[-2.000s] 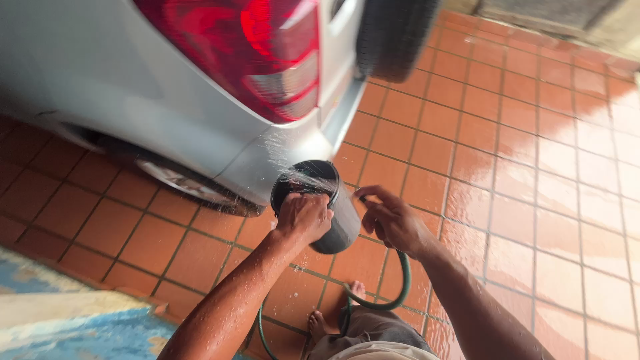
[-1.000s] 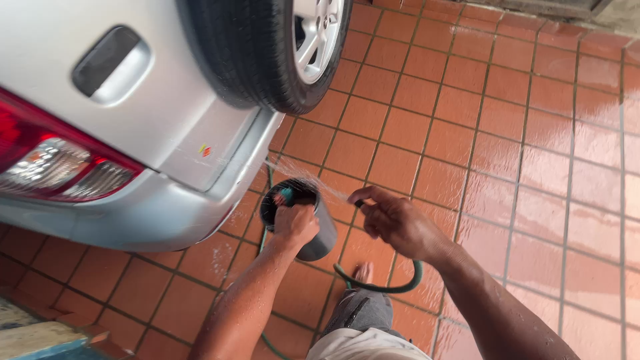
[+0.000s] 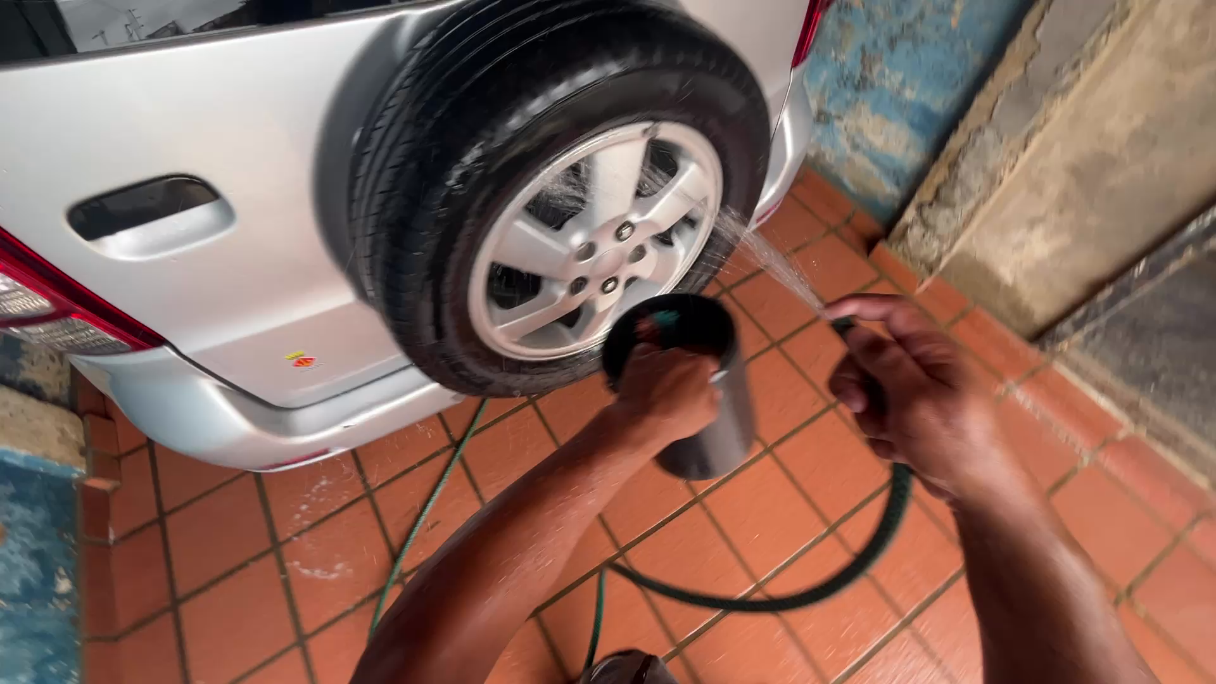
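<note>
My left hand (image 3: 668, 391) grips the rim of a dark cylindrical bucket (image 3: 708, 427), which hangs tilted above the floor; something teal and red shows inside it. My right hand (image 3: 907, 380) is closed around the end of a dark green garden hose (image 3: 883, 541), a finger at its mouth. A fanned spray of water (image 3: 774, 261) runs from the hose end to the alloy wheel (image 3: 608, 237) of the spare tire (image 3: 408, 190), mounted on the back of a silver car (image 3: 256, 304). The bucket is just below the tire in view.
Wet terracotta tiles (image 3: 750, 532) cover the floor, and a thin green hose line (image 3: 432, 513) crosses them left of the bucket. A worn blue wall (image 3: 883, 85) and a concrete ledge (image 3: 1064, 171) stand at the right. Part of a shoe or foot (image 3: 627, 668) shows at the bottom edge.
The view has swung a lot, from the tail light to the spare tire. The spray, which crossed near the bucket and bumper, now reaches the wheel. Both hands keep their holds.
</note>
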